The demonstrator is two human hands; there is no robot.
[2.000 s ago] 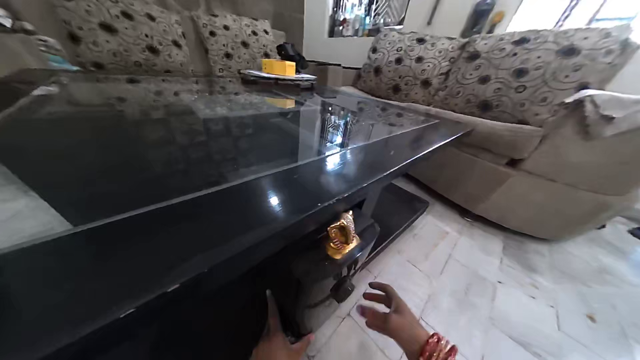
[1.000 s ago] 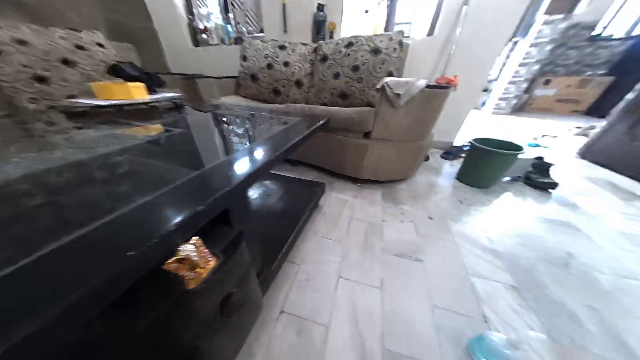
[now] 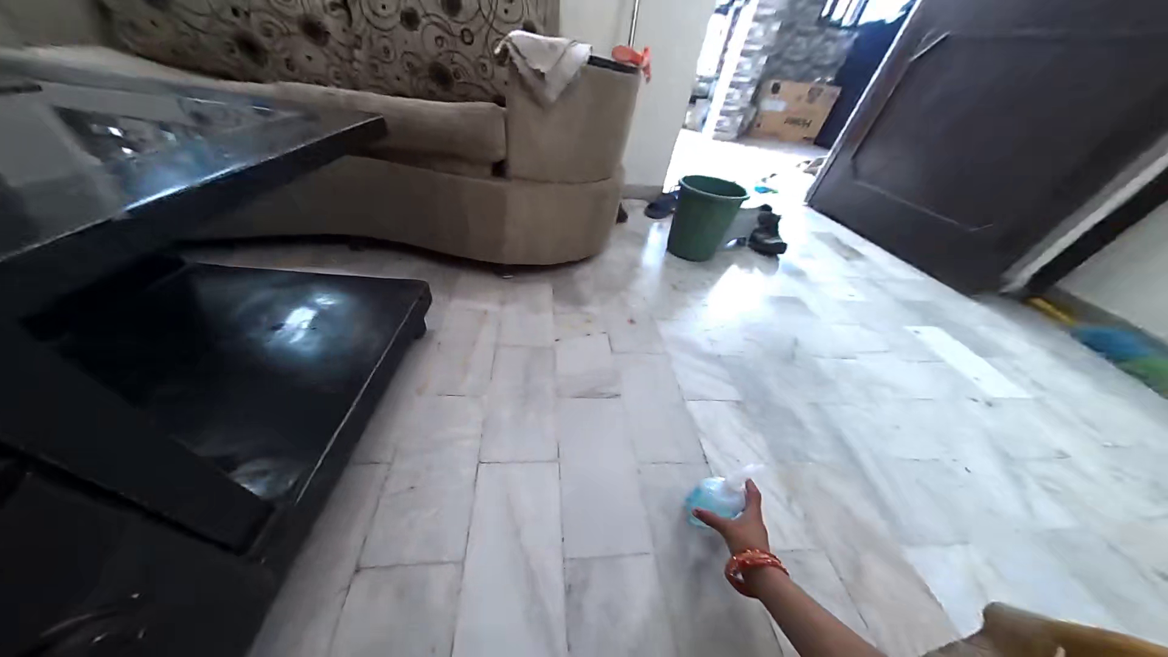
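My right hand (image 3: 741, 522), with red bangles at the wrist, reaches down over the marble-look floor at the lower right. Its thumb and fingers are around a light blue, see-through container (image 3: 716, 500) with a pale top. The hand partly covers that container, so its exact kind and the firmness of the hold are hard to tell. My left hand is outside the view.
A black table (image 3: 237, 178) with a low shelf (image 3: 301, 319) stands at the left. Behind it is a beige sofa (image 3: 557, 205) with a cloth (image 3: 547, 57) on its arm. A green bucket (image 3: 707, 219), black shoes (image 3: 767, 235) and a dark door (image 3: 985, 137) stand farther back.
The view has swung far right, from the tabletop to the floor. My left hand, seen at first by the table, is out of view. My right hand is now at the blue container.
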